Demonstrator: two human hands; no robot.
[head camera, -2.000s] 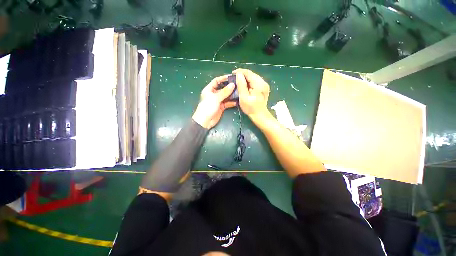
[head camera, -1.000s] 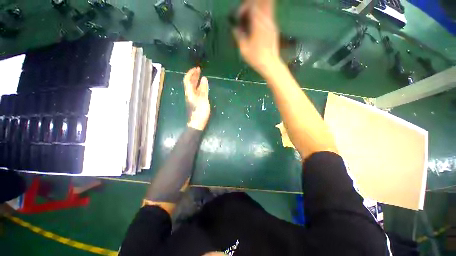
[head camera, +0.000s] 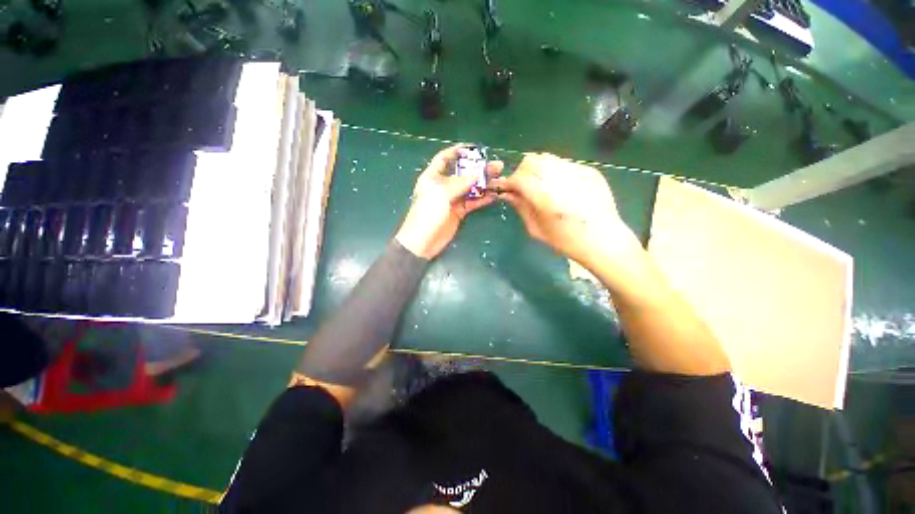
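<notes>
My left hand (head camera: 439, 208) holds a small pale, speckled circuit board assembly (head camera: 472, 172) over the green bench, with its fingers around the sides. My right hand (head camera: 557, 206) is close beside it on the right. Its fingertips pinch a tiny dark piece, which looks like a cord end, at the board's right edge. The rest of the cord cannot be made out.
Rows of black plastic housings (head camera: 105, 241) lie on stacked white sheets (head camera: 236, 201) at left. A tan board (head camera: 747, 291) is at right, with a pale scrap (head camera: 579, 271) near my right forearm. Corded units (head camera: 499, 86) lie on the far green strip. A red stool (head camera: 100, 376) stands below.
My right hand has come back from the far strip to my left hand. The dark unit and hanging cord held earlier are gone from my hands; a pale board is now in my left hand.
</notes>
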